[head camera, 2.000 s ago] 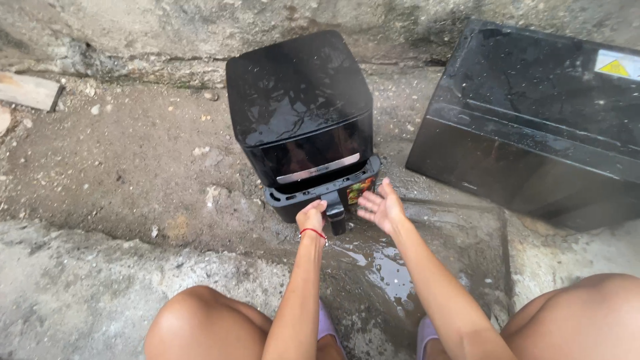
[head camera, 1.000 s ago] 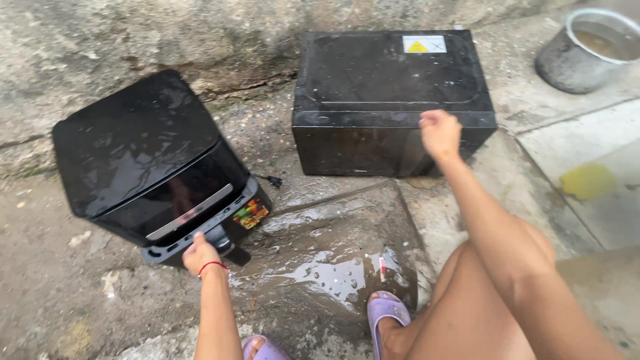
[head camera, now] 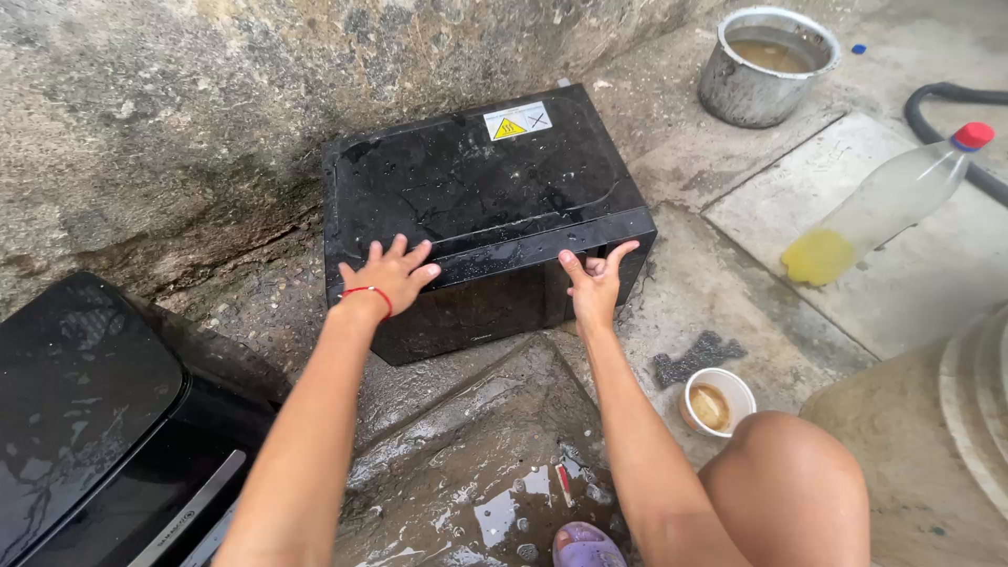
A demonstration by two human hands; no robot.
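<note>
A wet black microwave oven (head camera: 480,181) stands against the wall, a warning sticker on its top. My left hand (head camera: 390,276), with a red bracelet on the wrist, lies with fingers spread on its top front edge at the left. At the front right, my right hand (head camera: 596,283) is at the door's edge, thumb up and index finger extended, some fingers curled behind the edge; whether they grip it cannot be told. The black air fryer (head camera: 87,409) stands at the lower left, partly cut off by the frame, with neither hand on it.
A metal pot (head camera: 756,79) of cloudy water stands at the back right. Near it are a plastic bottle (head camera: 874,205) with yellow liquid and a dark hose (head camera: 937,94). A white cup (head camera: 717,402), a dark scouring pad (head camera: 697,358) and a large bucket (head camera: 921,425) are at the right.
My left hand has left the air fryer's drawer handle and now rests on the microwave. My right hand went from beside the air fryer to the microwave's front edge. The view has swung right.
</note>
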